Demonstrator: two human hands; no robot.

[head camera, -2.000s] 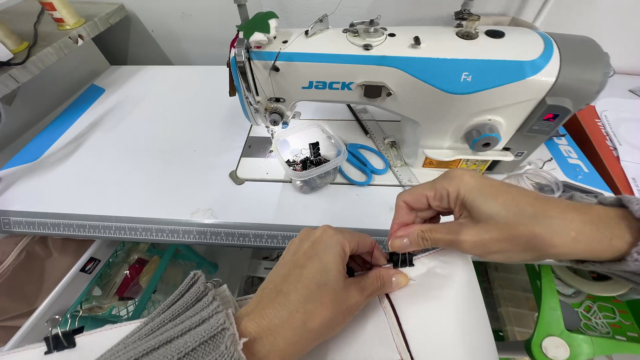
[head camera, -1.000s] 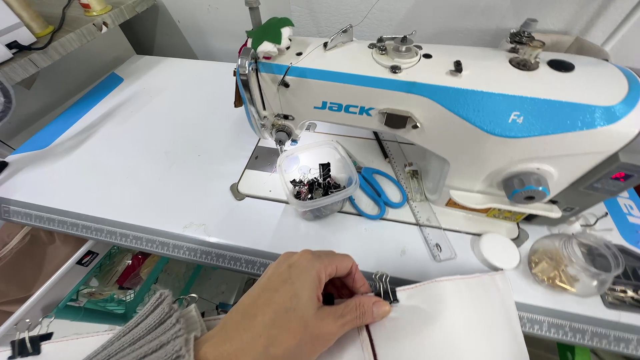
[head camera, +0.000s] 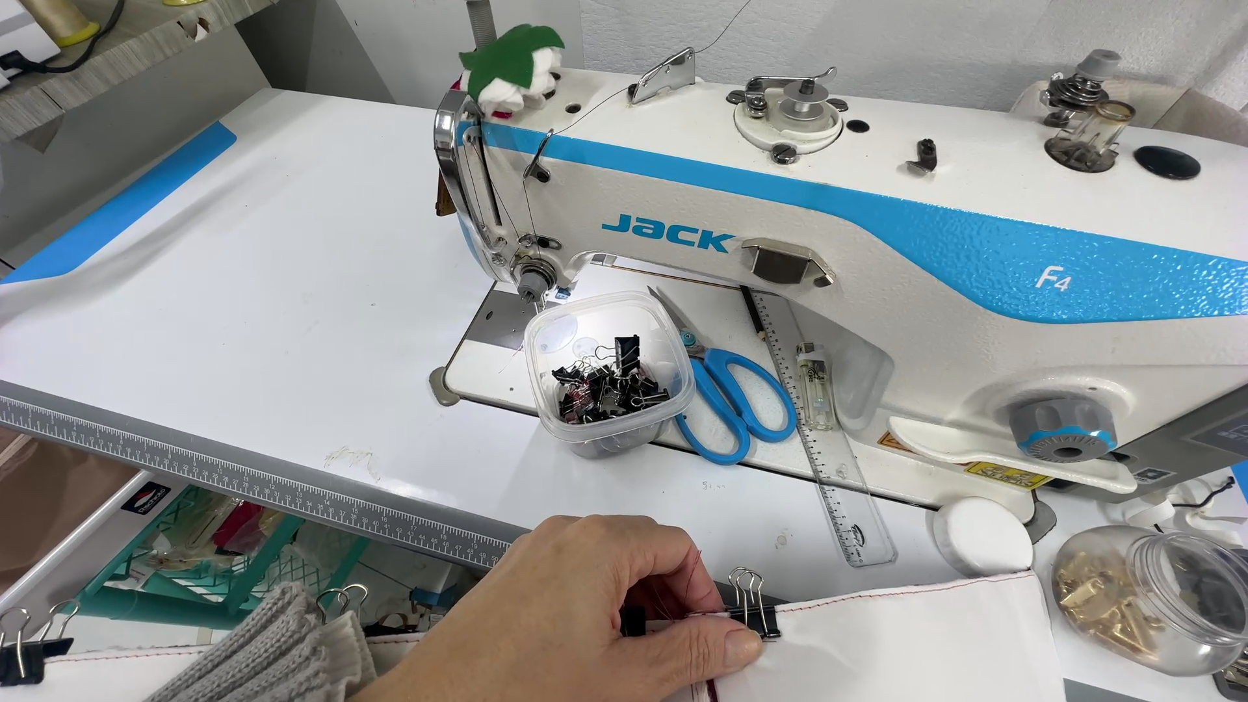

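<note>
My left hand (head camera: 595,614) pinches the stitched edge of a white fabric piece (head camera: 907,643) between thumb and fingers. A black binder clip (head camera: 756,619) with its wire handles up grips that edge beside my thumb tip. A second black clip (head camera: 634,621) shows partly under my fingers. At the lower left another binder clip (head camera: 21,660) is on the red-stitched white edge, and wire handles stand up behind my grey knitted cuff (head camera: 283,648). A clear plastic tub (head camera: 609,424) of black binder clips stands before the sewing machine's needle. My right hand is out of view.
The Jack sewing machine (head camera: 663,185) spans the back and right. Blue-handled scissors (head camera: 726,400) and a clear ruler (head camera: 838,487) lie beside the tub. At right are a white round lid (head camera: 985,536) and a jar of gold-coloured pieces (head camera: 1141,595). An open drawer holds a teal basket (head camera: 156,595).
My right hand was at the clip on the fabric edge two seconds ago, then left the view. My left hand still holds the edge. The view has shifted toward the machine's right side.
</note>
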